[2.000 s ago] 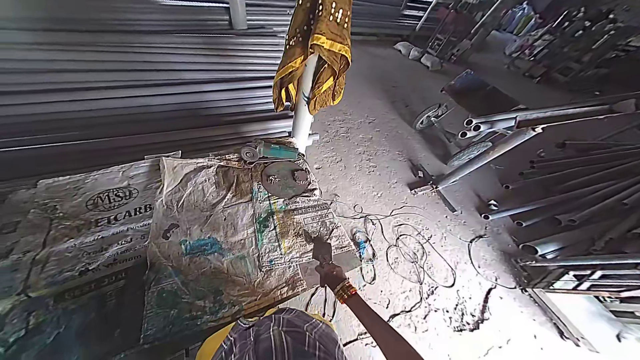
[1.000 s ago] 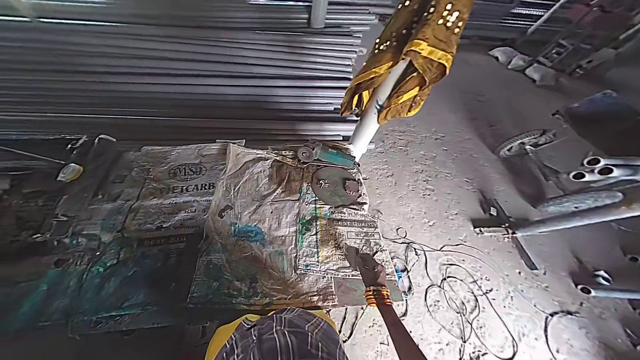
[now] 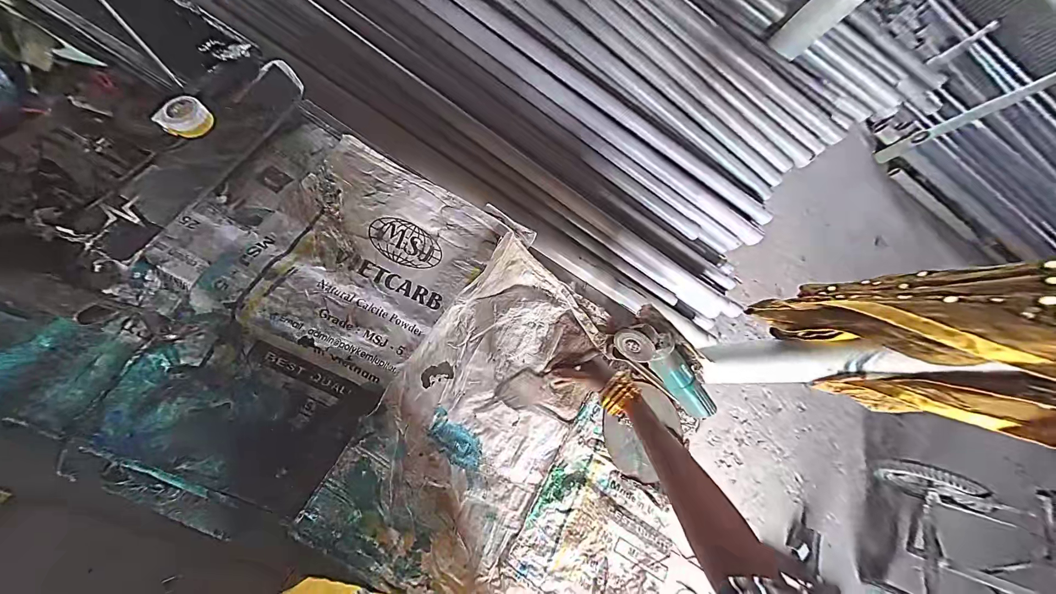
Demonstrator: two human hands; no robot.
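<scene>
My right hand (image 3: pixel 582 371), with orange and gold bangles at the wrist, reaches over a wrinkled, stained woven plastic sack (image 3: pixel 487 330). A flat brownish-grey piece (image 3: pixel 536 394) lies by the fingers; blur hides whether they grip it. Just right of the hand is a teal angle grinder (image 3: pixel 686 384) with a round disc at its head. Partly behind my forearm lies a large round grey disc (image 3: pixel 631 441). A blue-stained patch marks the sack left of the forearm. My left hand is out of view.
Long metal pipes (image 3: pixel 577 107) are stacked behind the sacks. A white post (image 3: pixel 767 363) with brown and yellow cloth (image 3: pixel 932 322) stands at right, near a wheel (image 3: pixel 932 478). A white and yellow tape roll (image 3: pixel 186 117) sits at upper left. More printed sacks (image 3: pixel 388 272) spread leftward.
My right hand has moved from the sack's near right corner, past the round disc, to beside the grinder. The view has turned and swung left.
</scene>
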